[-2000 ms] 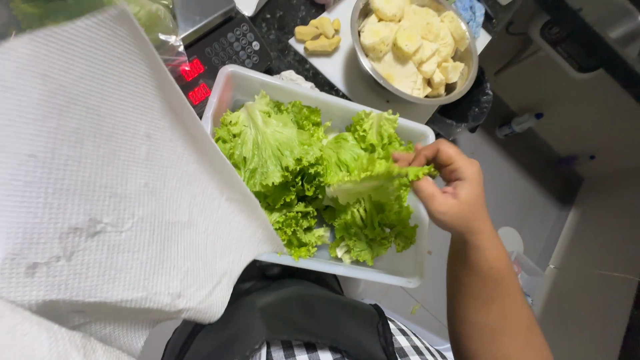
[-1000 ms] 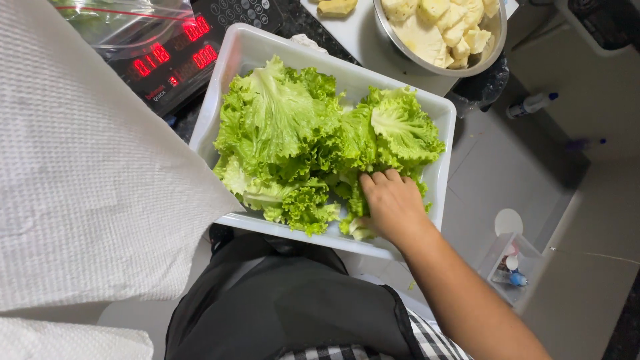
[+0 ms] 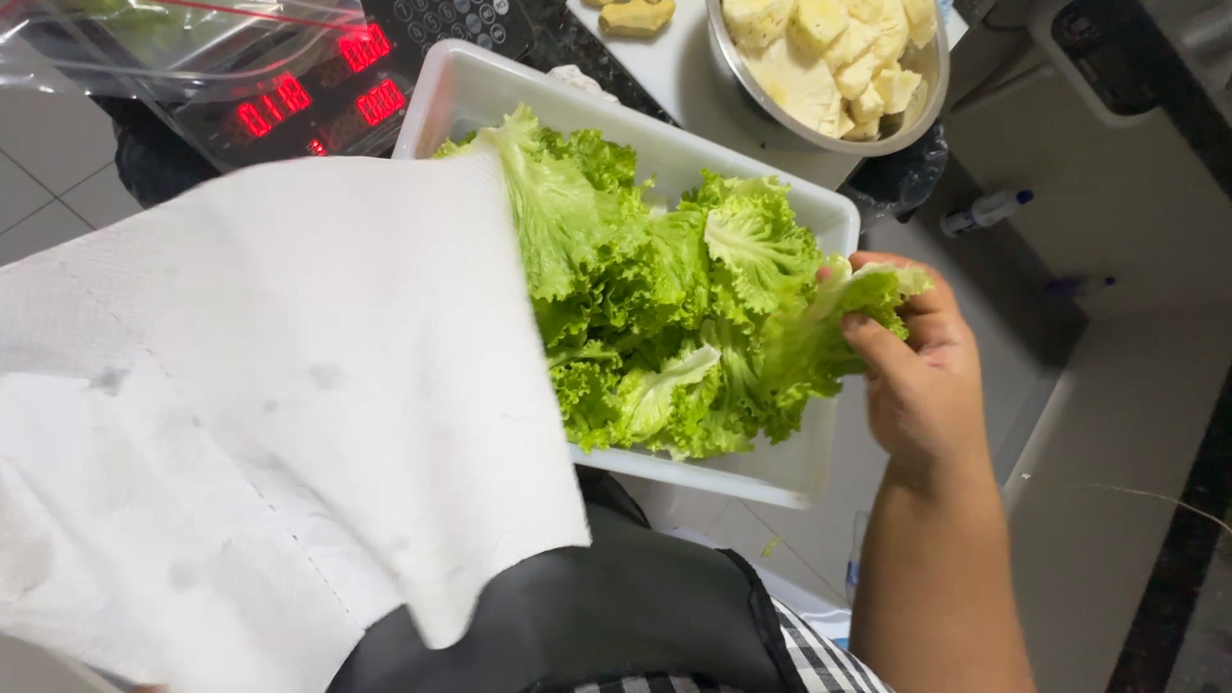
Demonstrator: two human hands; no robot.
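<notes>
My right hand [image 3: 919,356] pinches a green lettuce leaf [image 3: 837,327] between thumb and fingers at the right end of a white plastic tub [image 3: 770,481]. Loose, frilly lettuce leaves [image 3: 654,260] fill much of the tub. White paper towel [image 3: 318,337] spreads across the left of the view and hangs over the tub's left part, covering some of the leaves. Of my left hand, at most a sliver of skin shows at the bottom left edge, below the towel; what it does is hidden.
A black digital scale [image 3: 327,96] with red digits stands behind the tub's left end, a clear zip bag [image 3: 192,48] over it. Behind the tub are pieces of ginger root [image 3: 635,16] and a steel bowl [image 3: 871,147] of peeled, pale yellow chunks. A marker-like bottle [image 3: 987,212] lies farther right.
My right hand was down among the leaves a second ago; it has moved right and up, with a leaf in its fingers. The paper towel has come over the tub's left part.
</notes>
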